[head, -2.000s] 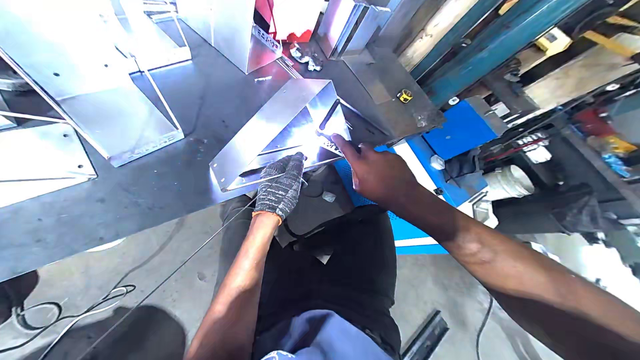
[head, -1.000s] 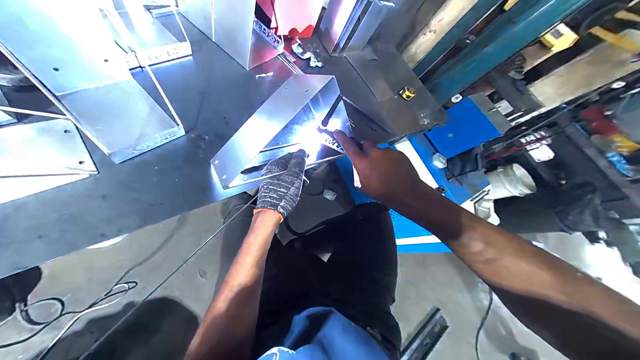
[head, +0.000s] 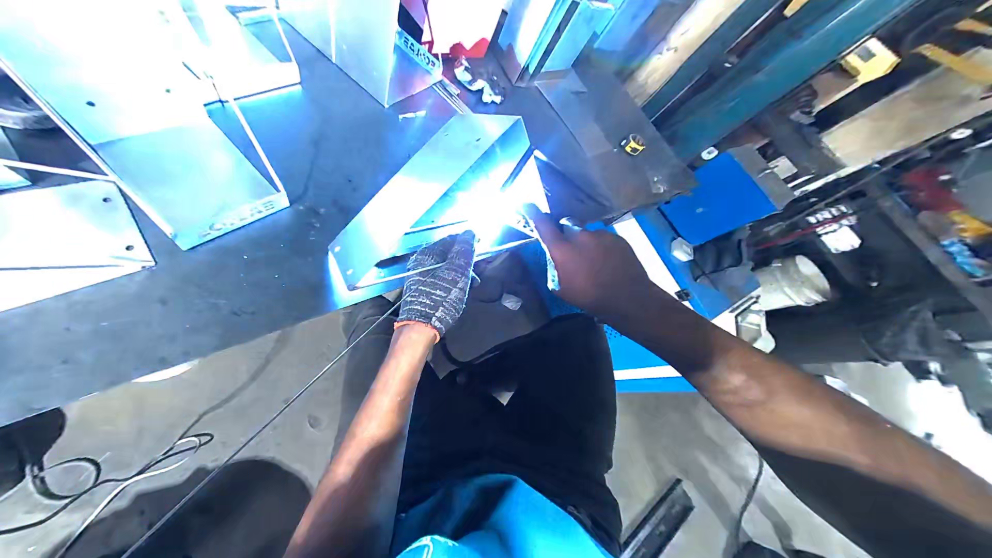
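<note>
My left hand [head: 439,284], in a grey knitted glove with an orange cuff, is closed on a long thin metal rod [head: 287,408] that runs down to the lower left. It rests at the near edge of a folded sheet-metal part [head: 426,178] lying on the dark workbench. My right hand [head: 593,263] is bare and shut on a welding torch, mostly hidden by the hand and glare. A very bright welding arc glows between the two hands on the metal part and hides the torch tip and the rod's end.
Bent sheet-metal parts [head: 186,174] stand at the left of the workbench [head: 256,256], another [head: 372,46] at its back. A yellow tape measure [head: 633,144] lies on a dark metal block. A blue panel [head: 717,198] and a metal pail [head: 792,283] are at the right. Cables [head: 116,484] lie on the floor.
The arc's glare has grown brighter and spread over the metal part. Both hands stay in about the same place.
</note>
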